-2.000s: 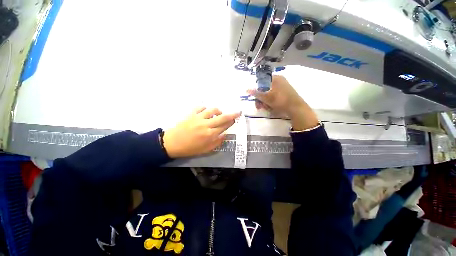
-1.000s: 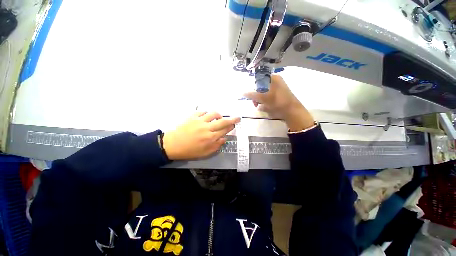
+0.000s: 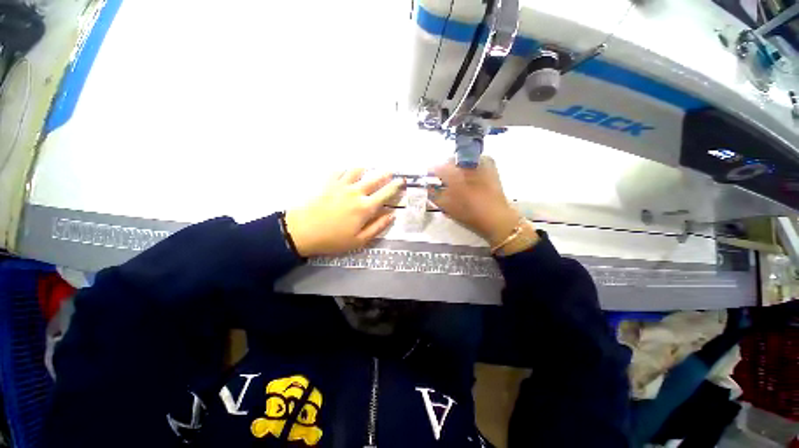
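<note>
A short white strip, perhaps a label or tape, (image 3: 415, 213) lies on the white machine bed between my hands, below the needle area. A small dark-blue tool that looks like thread snips (image 3: 419, 181) lies across its upper end, between the fingertips. My right hand (image 3: 473, 199) holds the tool's right end. My left hand (image 3: 346, 214) is flat on the bed with its fingertips at the tool's left end and the strip's edge; whether it grips anything is unclear. The sewing head's needle end (image 3: 464, 131) is just above my right hand.
The JACK machine arm (image 3: 604, 109) spans the upper right, with a black control panel (image 3: 740, 157). A grey ruler edge (image 3: 438, 262) runs along the table front. A blue basket (image 3: 26, 350) is at lower left; a red crate (image 3: 771, 363) and cloth (image 3: 670, 350) are at lower right.
The white strip has moved up from the front edge and no longer crosses the ruler. My right hand has come down and left, bringing the tool to my left fingertips. The view has shifted slightly.
</note>
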